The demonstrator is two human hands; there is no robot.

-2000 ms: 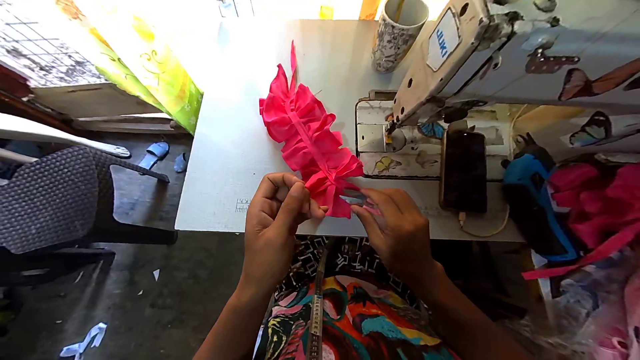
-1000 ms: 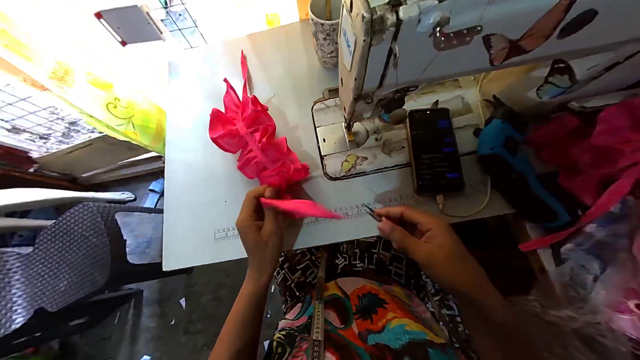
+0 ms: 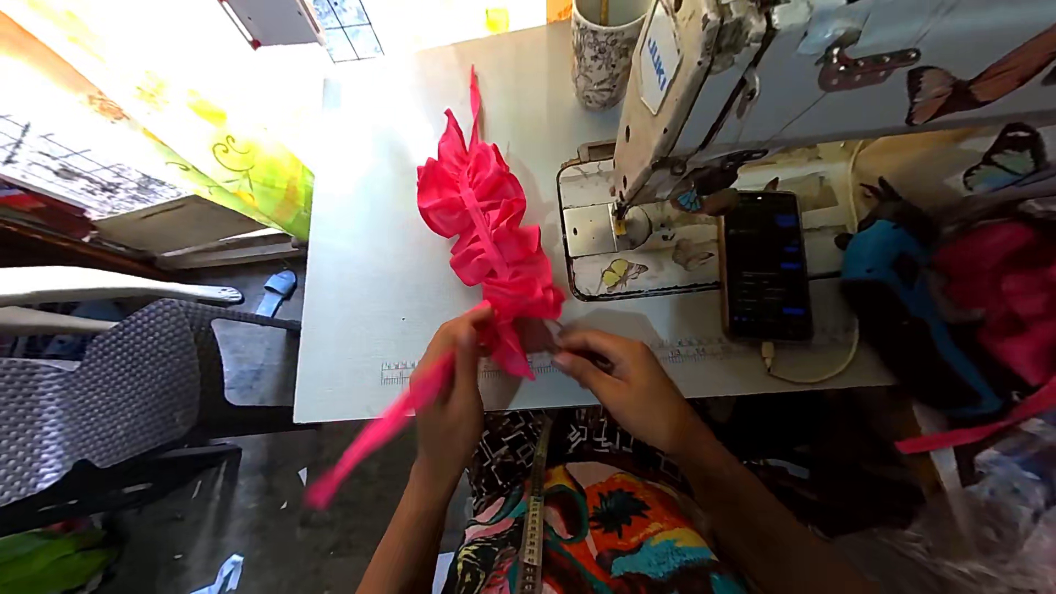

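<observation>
A ruffled strip of pink fabric [image 3: 495, 239] lies on the white sewing table [image 3: 355, 289], a narrow band running down its middle. My left hand [image 3: 454, 371] pinches its near end, and a loose pink tail, blurred, hangs from that hand past the table's front edge. Between the thumb and fingers of my right hand [image 3: 619, 375] is a small thin tool, perhaps snippers, its tip close to the ruffle's near end; its shape is mostly hidden. To the right stands the Juki sewing machine [image 3: 660, 91], its needle area beside the ruffle.
Right of my right hand lies a phone [image 3: 766, 264] with a cable plugged in. A patterned mug [image 3: 602, 58] stands at the back. A blue and black tool [image 3: 899, 289] and more pink fabric [image 3: 1002, 280] are at the right. A grey woven chair [image 3: 99, 396] stands left.
My left hand has swung the pink tail from pointing right to hanging lower left. My right hand has come closer to my left hand and the ruffle's near end.
</observation>
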